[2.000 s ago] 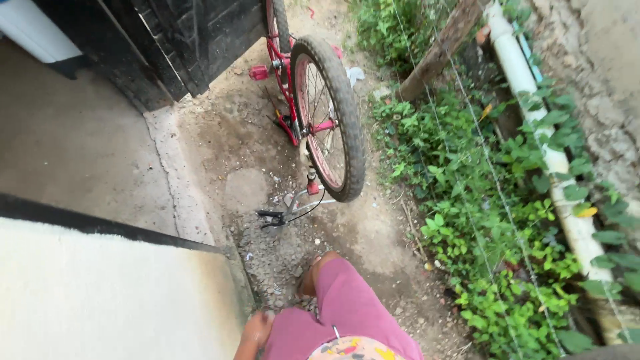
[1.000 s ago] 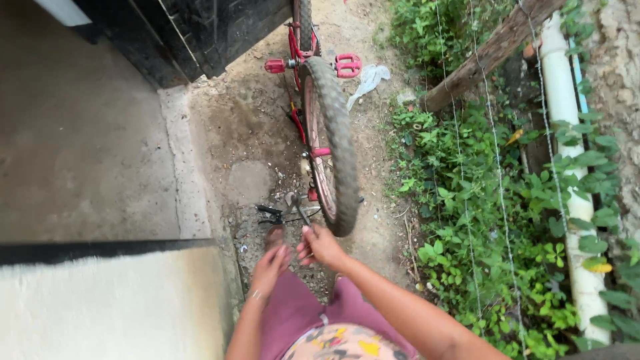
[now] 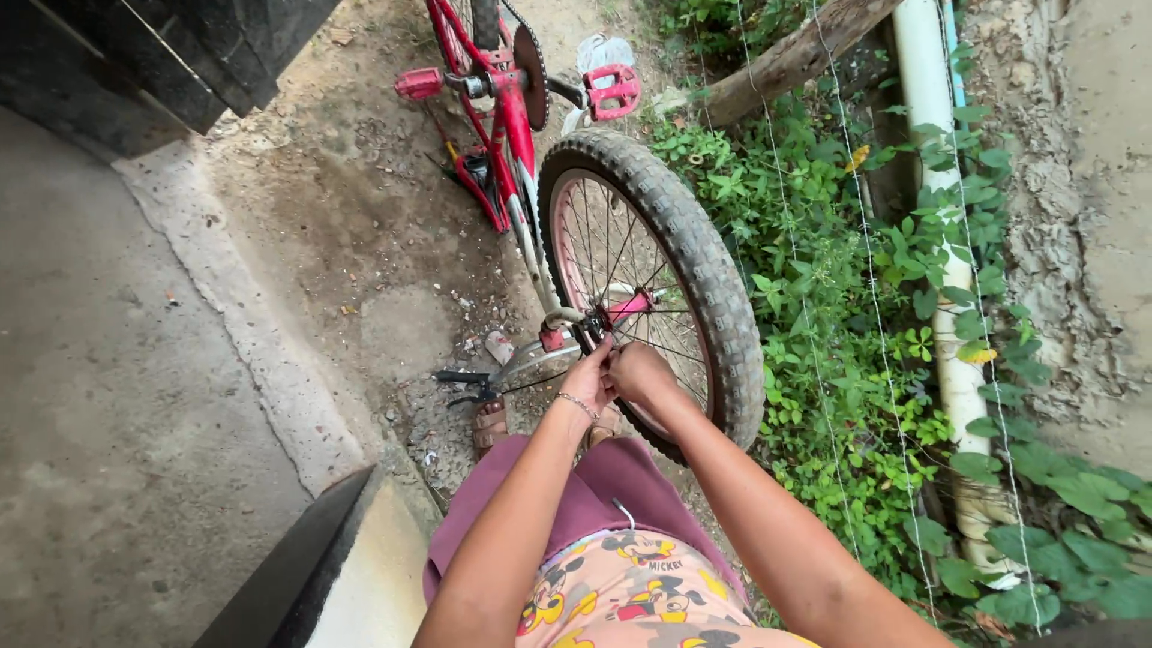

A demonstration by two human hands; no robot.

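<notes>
A red bicycle frame (image 3: 513,121) stands upside down, with its knobby-tyred wheel (image 3: 711,279) raised close in front of me. My left hand (image 3: 589,373) and my right hand (image 3: 641,369) meet at the wheel's near side, just below the hub (image 3: 598,319). The fingers of both are bent together there; what lies between them is hidden. A pink axle peg (image 3: 630,308) sticks out to the right of the hub. Below the wheel, near my feet, are the handlebar (image 3: 531,353) and a black brake lever (image 3: 468,387). Two red pedals (image 3: 614,92) flank the chainring (image 3: 531,76).
A concrete step (image 3: 234,315) and a dark wooden door (image 3: 180,54) lie to the left. On the right run barbed wire, a wooden post (image 3: 792,63), a white pipe (image 3: 945,315) and green plants (image 3: 810,297). A pale plastic bag (image 3: 603,54) lies behind the right pedal.
Both hands have come up to the wheel near its hub; one second ago they were nearer my body, below the wheel. The bicycle now appears closer in the view.
</notes>
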